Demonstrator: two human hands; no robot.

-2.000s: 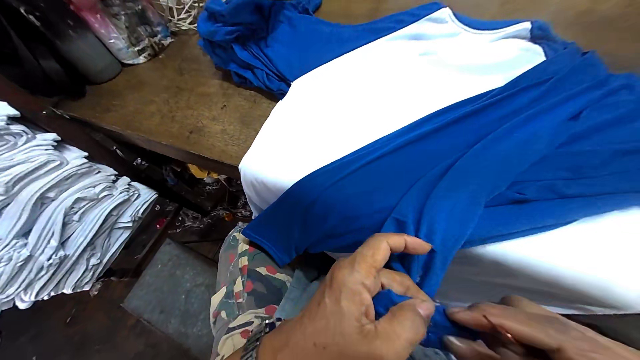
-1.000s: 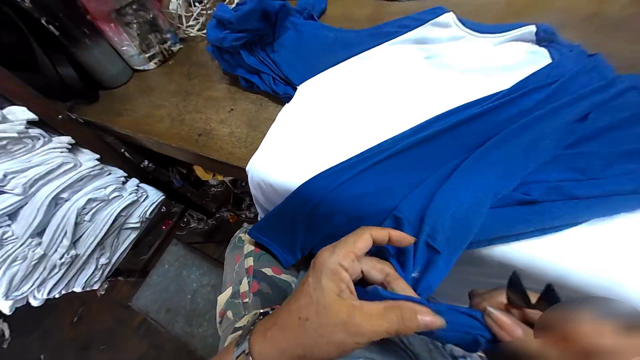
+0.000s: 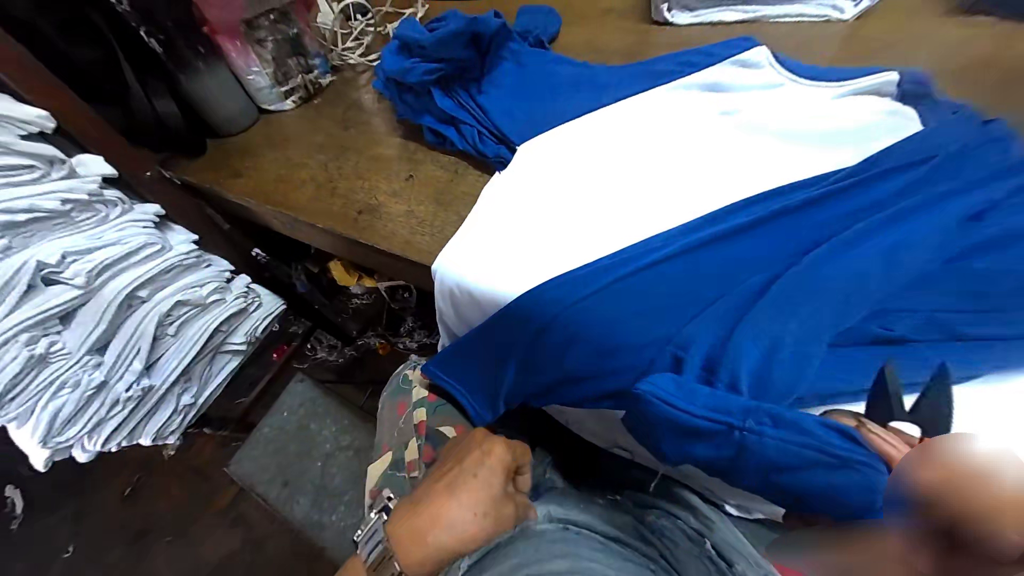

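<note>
A garment with a white body (image 3: 640, 192) and blue sleeves lies spread over the table and the wearer's lap. My left hand (image 3: 472, 488), with a metal watch at the wrist, is a closed fist over the jeans and camouflage cloth; nothing shows in it. At the lower right, partly blurred, my right hand (image 3: 936, 488) is closed around small thread snips (image 3: 910, 404), whose dark blades point up and stand apart. The folded end of a blue sleeve (image 3: 760, 448) touches that hand's fingers. What the palm holds is hidden.
Stacked white fabric pieces (image 3: 120, 320) stand at the left. White cords (image 3: 356, 32) and a plastic bag (image 3: 276, 48) lie on the wooden table (image 3: 320, 184) at the back left. Scraps lie below its edge, near a grey flat panel (image 3: 308, 456).
My left hand has let go of the blue sleeve, moved down and left to the lap, and closed. The sleeve end now lies folded beside my right hand.
</note>
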